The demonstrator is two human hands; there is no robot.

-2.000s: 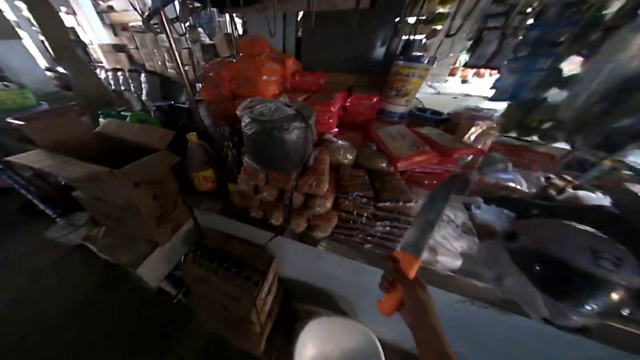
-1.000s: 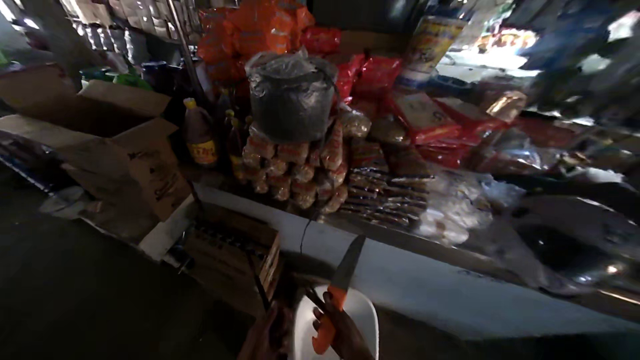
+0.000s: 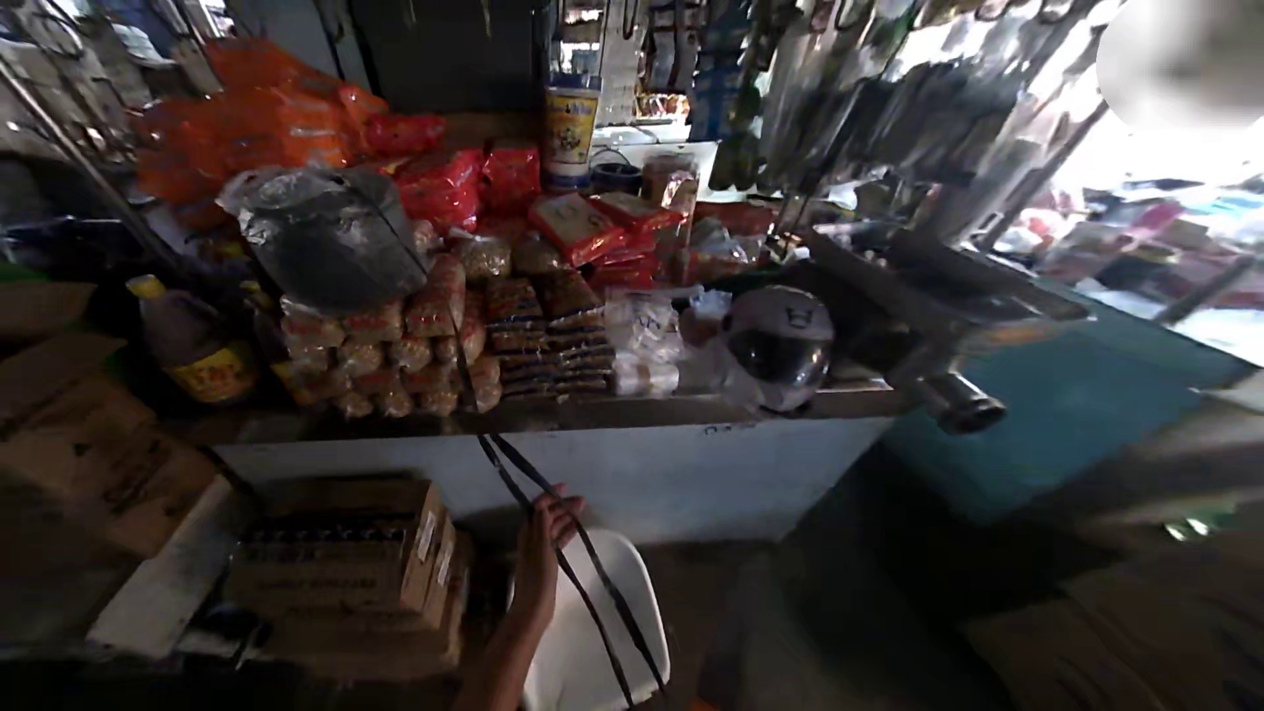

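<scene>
My left hand (image 3: 555, 518) is closed around a long dark strap (image 3: 602, 568), which is doubled. One part of it runs up past the stacked packets to a grey plastic-wrapped bundle (image 3: 331, 237); two lengths hang down over a white plastic stool or chair (image 3: 602, 632). My right hand cannot be made out. A sliver of something orange (image 3: 701, 705) shows at the bottom edge, too little to identify.
Stacked packets (image 3: 395, 365), a bottle with a yellow cap (image 3: 197, 341) and a helmet (image 3: 780, 346) stand on the ledge (image 3: 632, 413). Cardboard boxes (image 3: 336, 563) are below at left. A metal machine with a spout (image 3: 953, 395) juts out at right.
The orange-handled knife, held over the white seat one second ago, is no longer plainly seen. My left hand has come up with the dark strap. The view has swung right.
</scene>
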